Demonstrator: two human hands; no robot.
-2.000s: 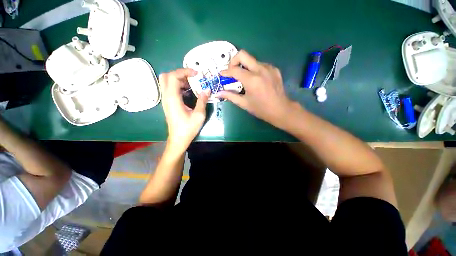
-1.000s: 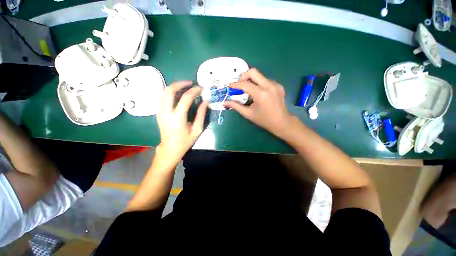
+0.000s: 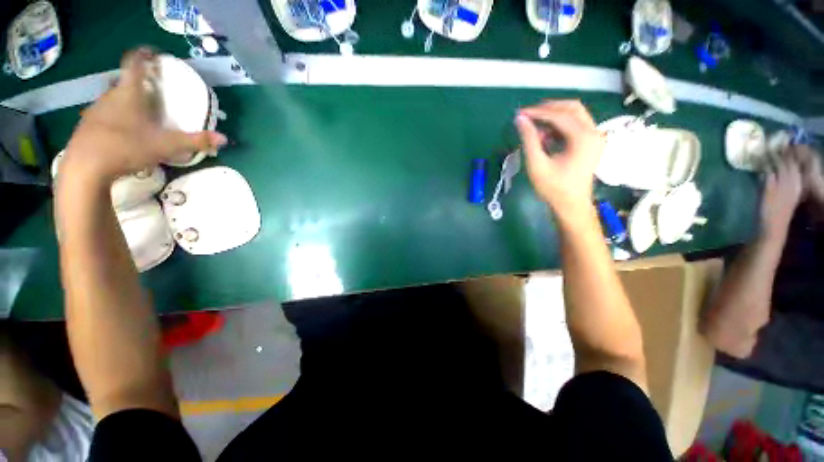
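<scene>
My left hand is blurred at the upper left, its fingers and thumb spread over an off-white shell with pegs; I see no grip on it. More off-white shells lie below, partly hidden by my left forearm. My right hand is over the bench right of centre, thumb and forefinger close together; whether something thin is between them cannot be told. Just left of it lie a blue battery and a small grey plate with wires and a white round part.
Off-white shells and another blue battery lie at right. Part-filled units line up beyond the white strip. Another person's hands are at far right. An open carton stands against the bench edge.
Both hands have left the shell with the blue parts, which is gone from the bench before me. My left hand moved to the left shells, my right hand rightward. The view shows more beyond the strip.
</scene>
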